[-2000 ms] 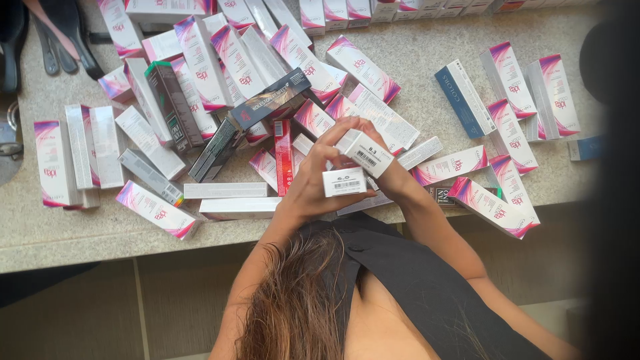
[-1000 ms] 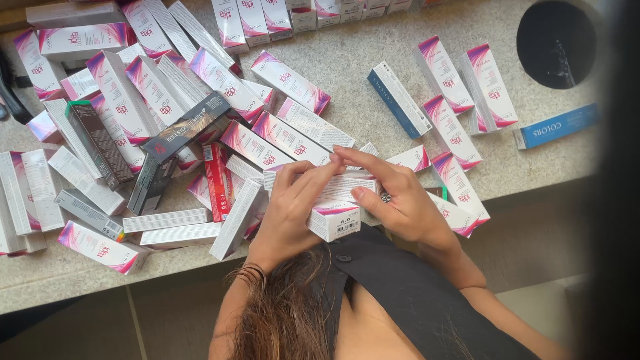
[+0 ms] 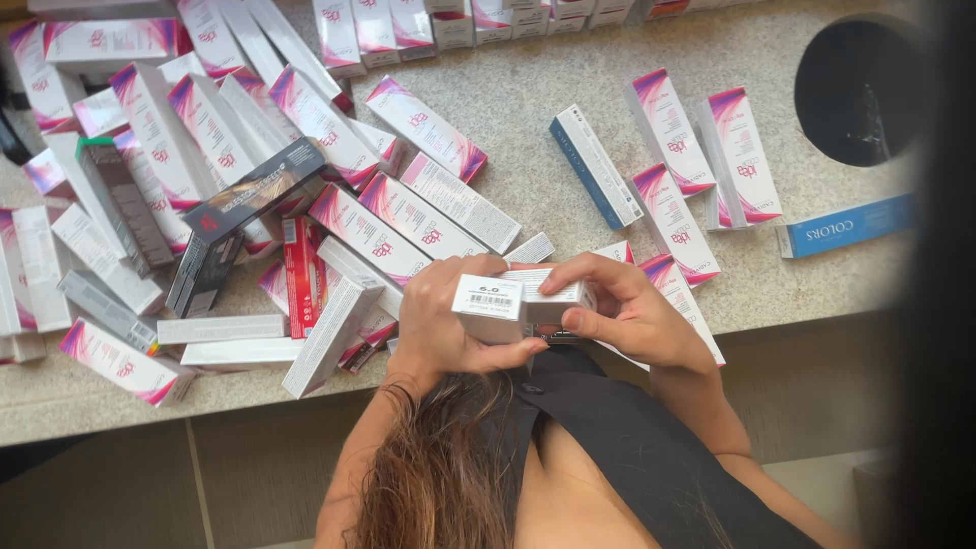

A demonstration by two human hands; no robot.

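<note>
Close to my body, above the counter's front edge, my left hand [image 3: 450,320] grips a white hair color box [image 3: 489,299] whose end, bearing print and a barcode, faces up. My right hand [image 3: 637,313] holds a second white box [image 3: 550,293] between thumb and fingers, right beside the first. Just beyond my hands lie pink-and-white Idea Color boxes [image 3: 419,217]. To the left are a red box [image 3: 303,274], a black Koleston Perfect box [image 3: 255,191] lying across others, and a dark box with a green edge [image 3: 126,206].
A speckled stone counter [image 3: 526,99] carries a loose heap of boxes at left. On the right lie several Idea Color boxes [image 3: 671,133], a blue-and-white Colors box [image 3: 596,166], another blue box [image 3: 846,225] and a round black opening or disc [image 3: 858,90]. Boxes stand in a row [image 3: 457,27] at the back.
The two held boxes had both ends toward the view at first; now only the left one's end clearly faces it, and my right hand has shifted on its box. The view has moved right.
</note>
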